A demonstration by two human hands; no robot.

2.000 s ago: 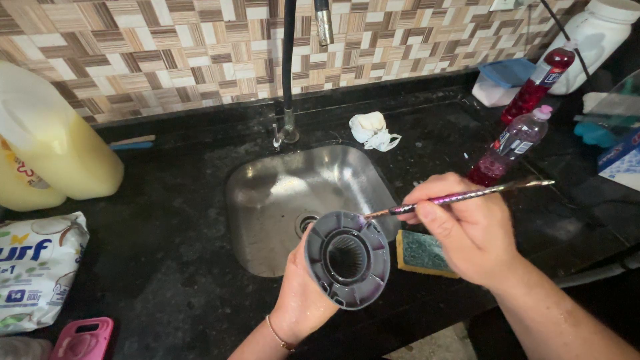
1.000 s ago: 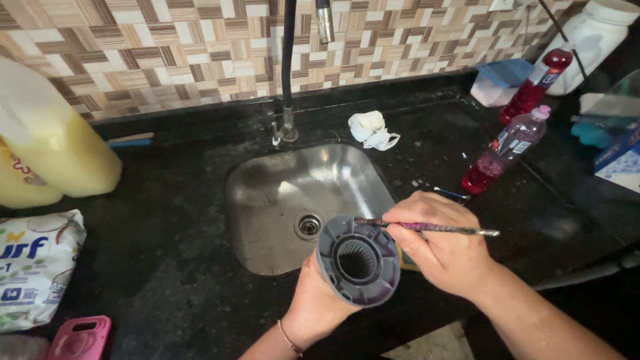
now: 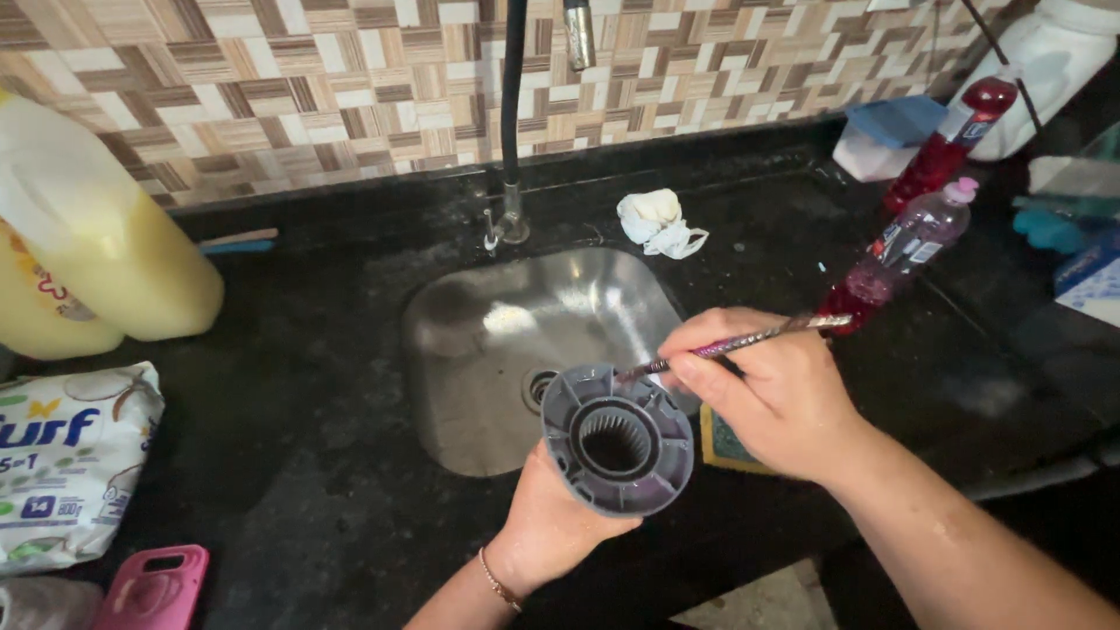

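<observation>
My left hand (image 3: 560,516) holds a round grey plastic part (image 3: 669,446) from below; its ribbed underside and toothed central hole face up. Between the thumb and fingers of my right hand (image 3: 757,394) is a slim brush (image 3: 735,343) with a patterned purple handle. The brush's lower end is at the upper rim of the grey part, among the ribs. Both hands are over the front right edge of a steel sink (image 3: 472,376), whose drain is partly hidden by the part. A sponge (image 3: 731,442) lies on the black counter, partly behind my right hand.
A black faucet hose (image 3: 512,96) rises behind the sink. Beside it lies a knotted white plastic bag (image 3: 661,223). Red liquid bottles (image 3: 910,236) and a lidded tub (image 3: 884,140) are at right. Yellow liquid jugs (image 3: 149,254), a Surf detergent pack (image 3: 79,464) and a pink case (image 3: 157,586) are at left.
The grey part is tilted and turned somewhat differently in my left hand. My right hand's brush has shifted along the part's upper rim.
</observation>
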